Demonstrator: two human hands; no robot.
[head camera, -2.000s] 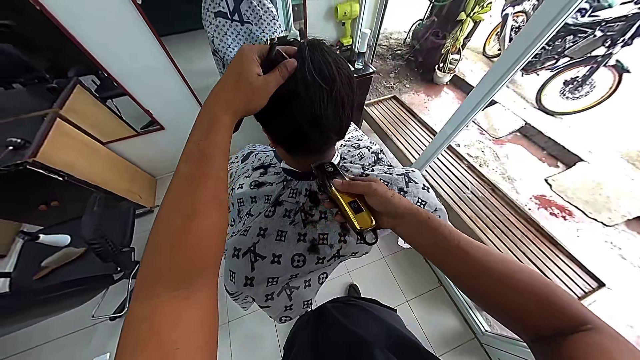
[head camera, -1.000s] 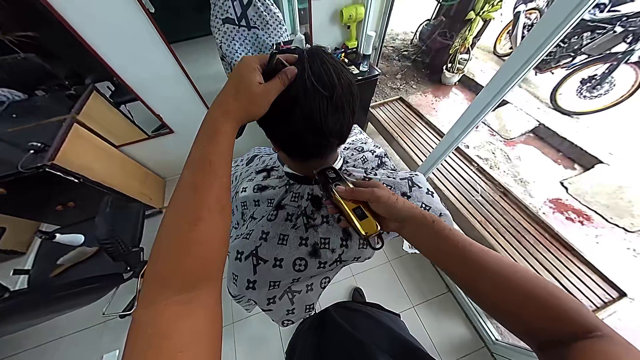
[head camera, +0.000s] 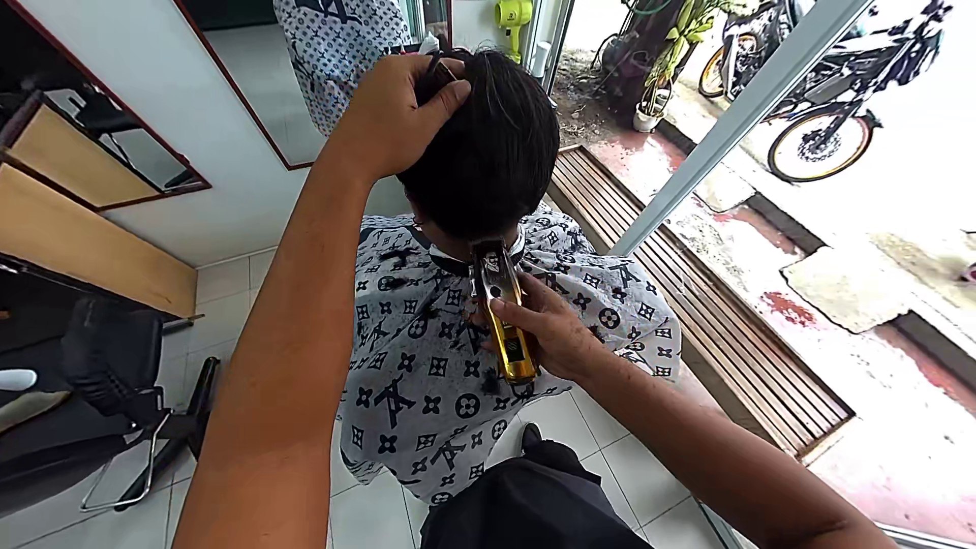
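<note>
A seated person with dark hair (head camera: 496, 145) faces away from me, covered by a white patterned barber cape (head camera: 435, 366) with loose hair clippings on it. My right hand (head camera: 553, 328) grips a gold and silver hair clipper (head camera: 507, 328), its blade end at the nape, just above the cape's neckband. My left hand (head camera: 408, 110) is on the upper left of the head, with thumb and fingers closed around a small dark object or a lock of hair; which of these it is I cannot tell.
A slatted wooden bench (head camera: 709, 297) runs along the glass front at right, beside a metal door frame (head camera: 740, 130). A black barber chair (head camera: 99, 381) is at left. Framed mirrors hang on the left wall. A green hair dryer (head camera: 513, 23) is beyond the head; motorcycles (head camera: 823, 99) are outside.
</note>
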